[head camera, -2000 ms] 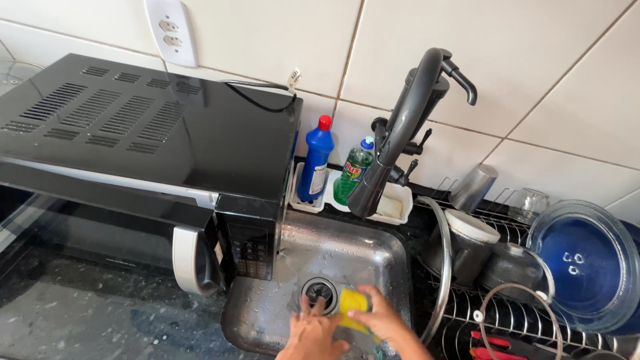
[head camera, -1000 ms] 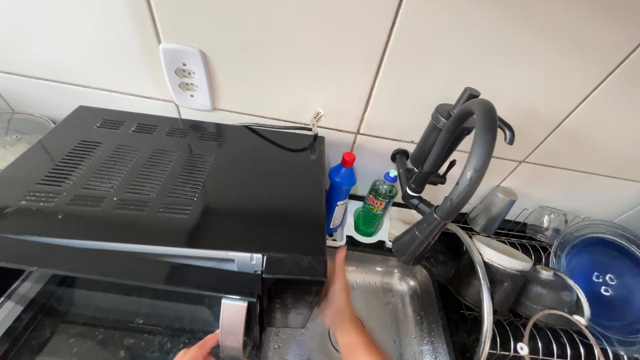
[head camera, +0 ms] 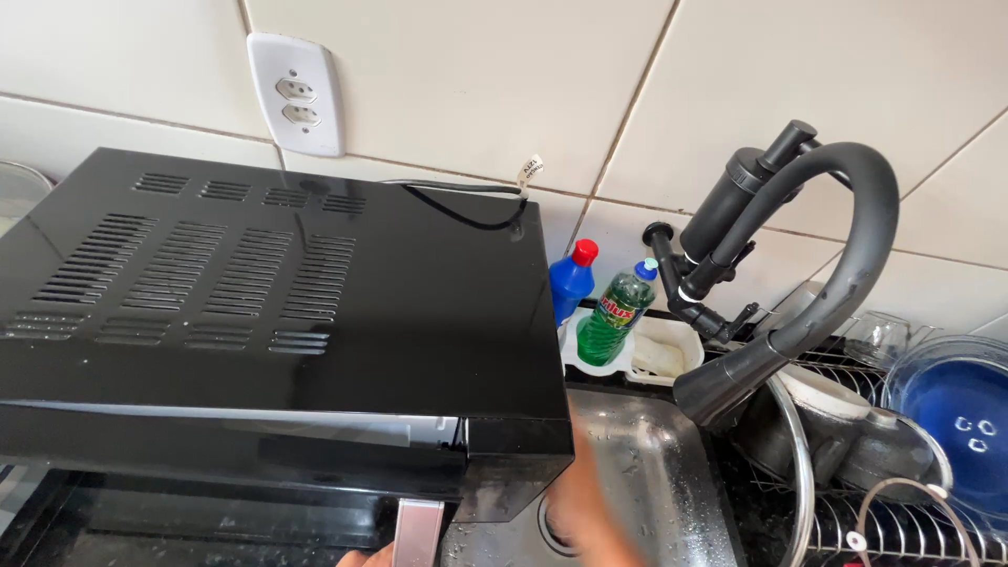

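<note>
A black microwave oven with top vents fills the left; a pale strip shows in a gap along its front edge. At the bottom, fingers of my left hand are wrapped against its light door handle, the rest out of frame. My right hand, blurred, reaches up along the microwave's right side, above the steel sink. Its fingers are mostly hidden by the casing, so whether it holds anything cannot be told.
Behind the sink, a white caddy holds a green detergent bottle and a blue red-capped bottle. A black faucet arches over the sink's right edge. Right of it stands a wire dish rack with pots and a blue dish.
Both hands were in the sink with a yellow sponge; they moved to the microwave, my left to its handle, my right to its side. The sponge is out of sight. The view has shifted closer.
</note>
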